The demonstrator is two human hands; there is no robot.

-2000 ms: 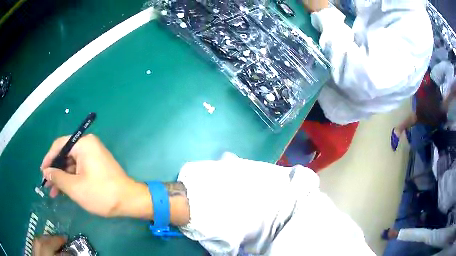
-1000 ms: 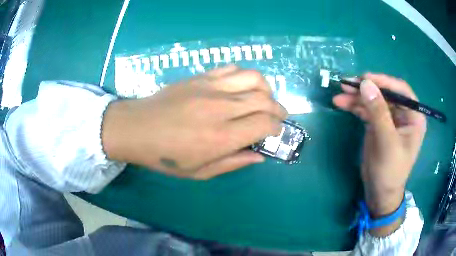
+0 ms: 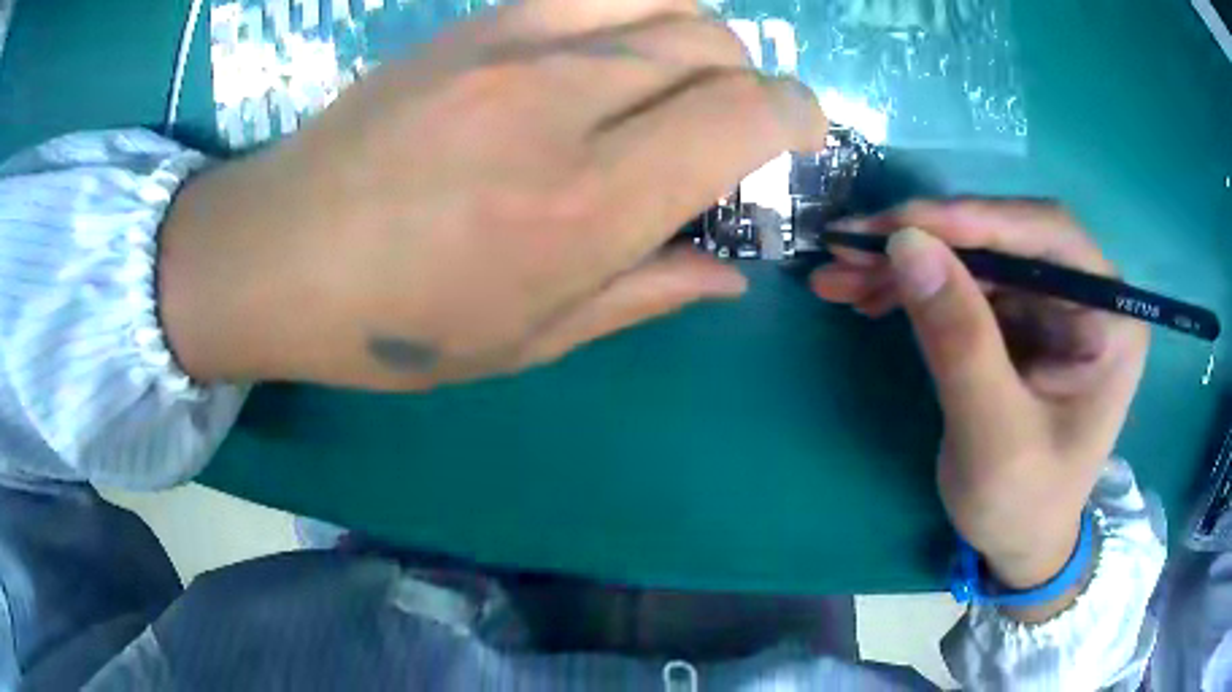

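The watch body (image 3: pixel 800 189), with silver and white parts inside, lies open side up on the green mat. My left hand (image 3: pixel 500 203) holds it at its left side between thumb and fingers. My right hand (image 3: pixel 1000 325) holds the black tweezers (image 3: pixel 1067 281) like a pen, their tips at the unit's lower right edge. A whitish piece shows at the unit's lower edge near the tips; whether the tips grip it I cannot tell. The clear release liner (image 3: pixel 932 68) with white adhesive pieces (image 3: pixel 277 68) lies behind, partly hidden by my left hand.
The green mat (image 3: pixel 608 473) spreads around the work, with a white line (image 3: pixel 185 61) at the upper left. A blue strap (image 3: pixel 1038 589) is on my right wrist. A dark object (image 3: pixel 1216 500) shows at the right edge. My lap is below the bench edge.
The view has swung from the right side to straight ahead and closer. The tweezers have moved from the liner's right part, where they held a white piece, left and down to the watch body.
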